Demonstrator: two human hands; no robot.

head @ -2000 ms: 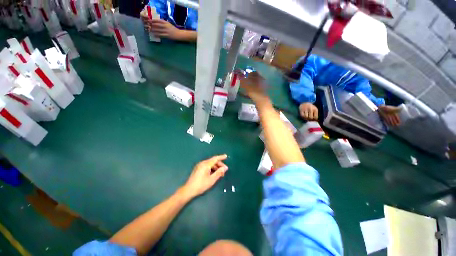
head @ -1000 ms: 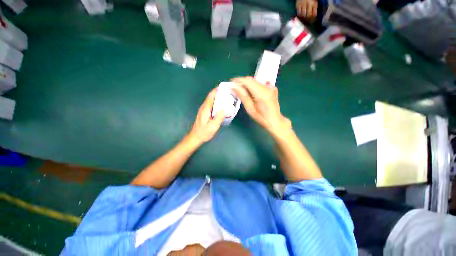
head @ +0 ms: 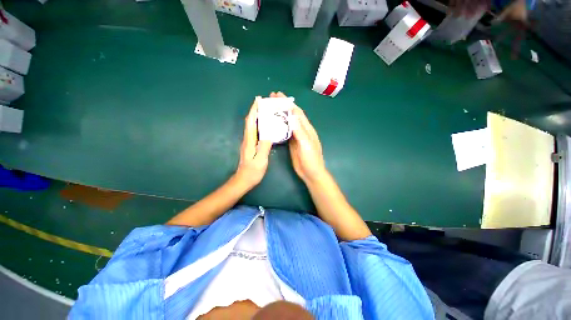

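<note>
A small white carton (head: 274, 120) stands between my two bare hands near the middle of the green bench. Its top end faces me and shows some dark curved detail; whether this is print or contents I cannot tell. My left hand (head: 253, 150) holds its left side. My right hand (head: 305, 145) holds its right side, fingers along it. Some fingertips show at its far edge. Another white carton with a red band (head: 333, 67) lies on the bench just beyond my right hand, touching neither hand.
More cartons lie at the far side (head: 402, 34) and left edge (head: 14, 57). A metal post (head: 205, 28) with a foot plate stands at the back. A paper slip (head: 469, 150) and cream folder (head: 519, 175) lie at right. Another person's hand (head: 516, 12) shows blurred at top right.
My right hand has come down from the carton's top to its right side. Earlier it reached to the far cartons. The view has tilted down, and the carton is now squarely between both hands.
</note>
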